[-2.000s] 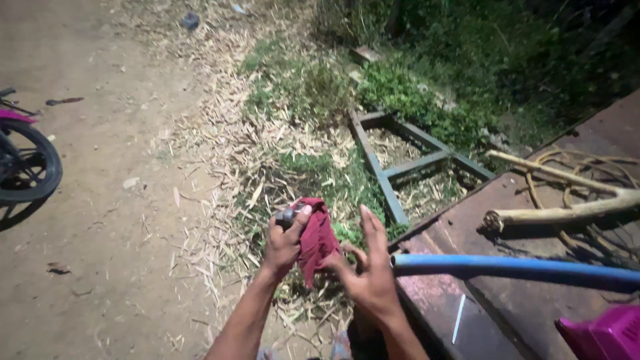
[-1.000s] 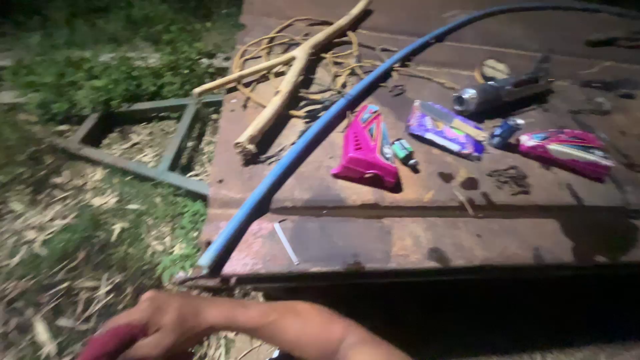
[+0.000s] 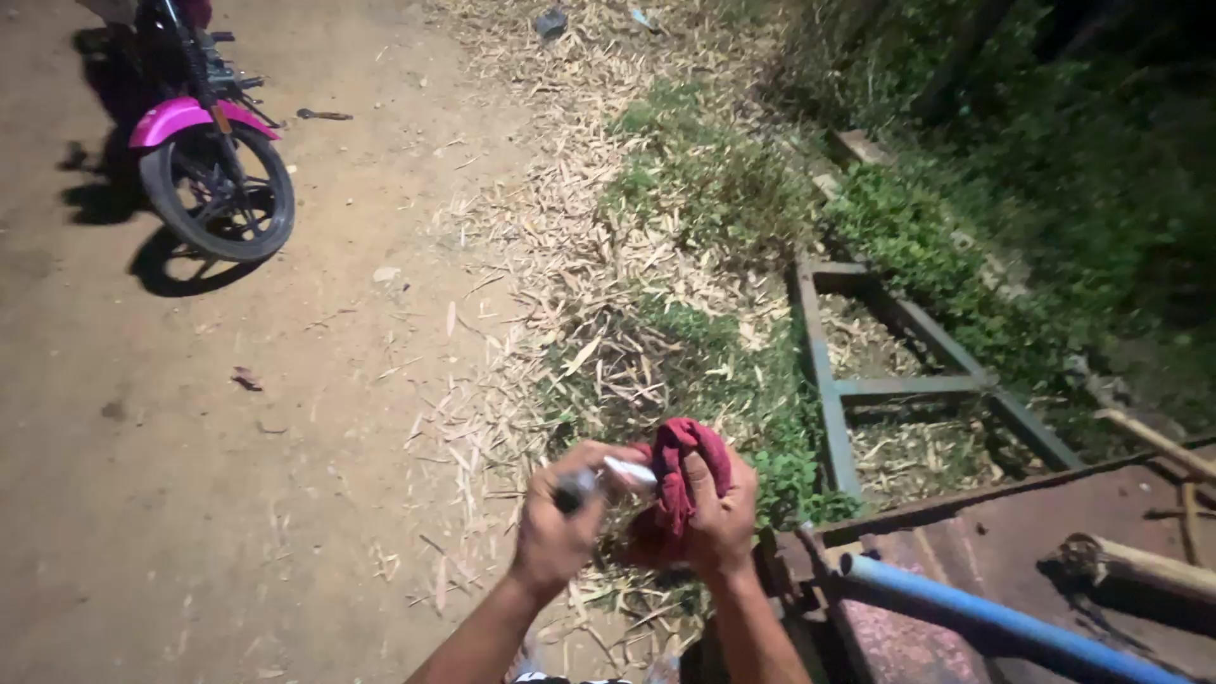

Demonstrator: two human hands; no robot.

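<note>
Low in the middle of the head view, my left hand (image 3: 560,513) grips a small blurred object (image 3: 576,490) with a dark round end. A shiny pale part (image 3: 631,472) of it, or of something beside it, reaches toward the cloth. My right hand (image 3: 717,503) holds a bunched dark red cloth (image 3: 676,475) with the thumb pressed on it. Both hands are close together above dry leaves and grass. Motion blur hides what exactly the small object is.
A motorcycle's front wheel (image 3: 218,195) with a pink fender (image 3: 195,121) stands upper left, near a tool (image 3: 325,115) on the dirt. A metal frame (image 3: 828,380) lies in the grass. At lower right, a rusty metal surface (image 3: 1021,518) bears a blue pipe (image 3: 997,617) and a wooden branch (image 3: 1149,570).
The view has swung left from the metal surface back to the ground. Two seconds ago my right hand had its fingers spread beside the hanging cloth; now it grips the bunched cloth.
</note>
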